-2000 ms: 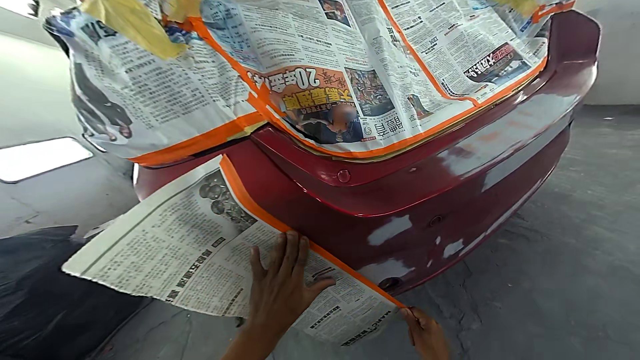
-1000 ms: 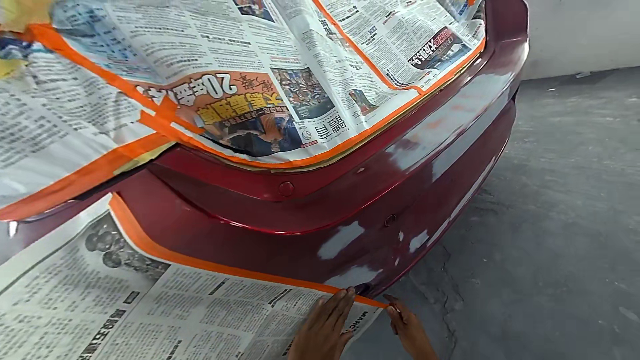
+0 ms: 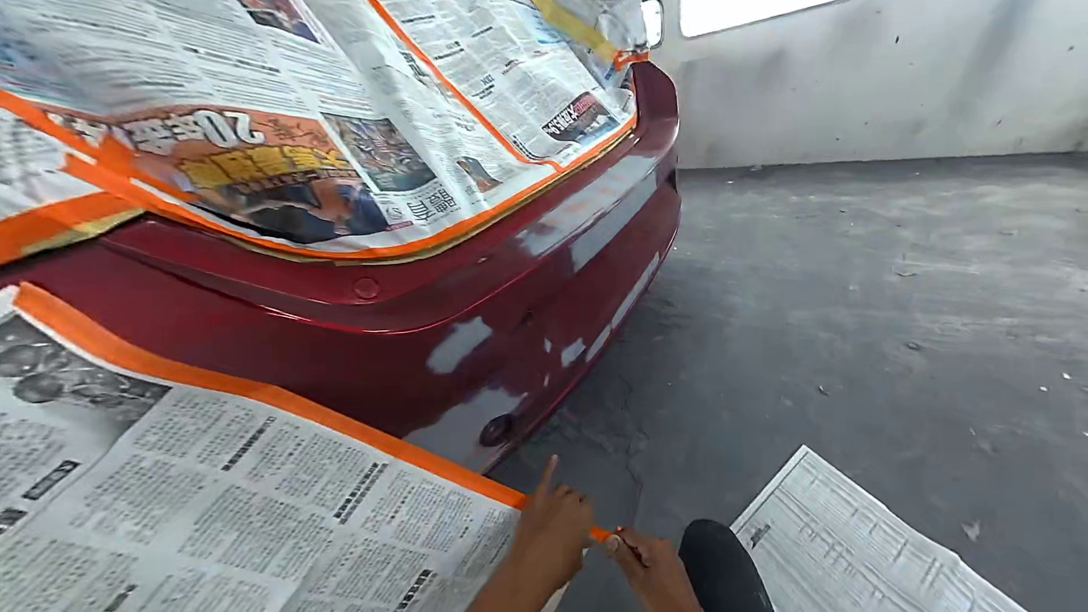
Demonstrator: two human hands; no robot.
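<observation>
A dark red car bumper (image 3: 365, 357) with grey patches runs across the view. Newspaper (image 3: 255, 501) edged with orange masking tape (image 3: 340, 422) lies along the lower edge of its near corner. My left hand (image 3: 551, 531) rests at the tape's end and the paper's corner, index finger extended. Just right of it, my right hand (image 3: 650, 565) pinches a short end of the orange tape between thumb and fingers. More newspaper (image 3: 280, 170), bordered by orange tape, covers the car above the bumper.
A loose newspaper sheet (image 3: 858, 535) lies on the grey floor (image 3: 850, 340) at lower right, beside my dark-clothed knee (image 3: 722, 565). A pale wall (image 3: 850, 93) stands behind the car. A round dark fitting (image 3: 496, 430) sits low in the bumper.
My left hand has moved along the tape from the middle of the paper to its right end, beside my right hand. The view has shifted, and the floor sheet now shows.
</observation>
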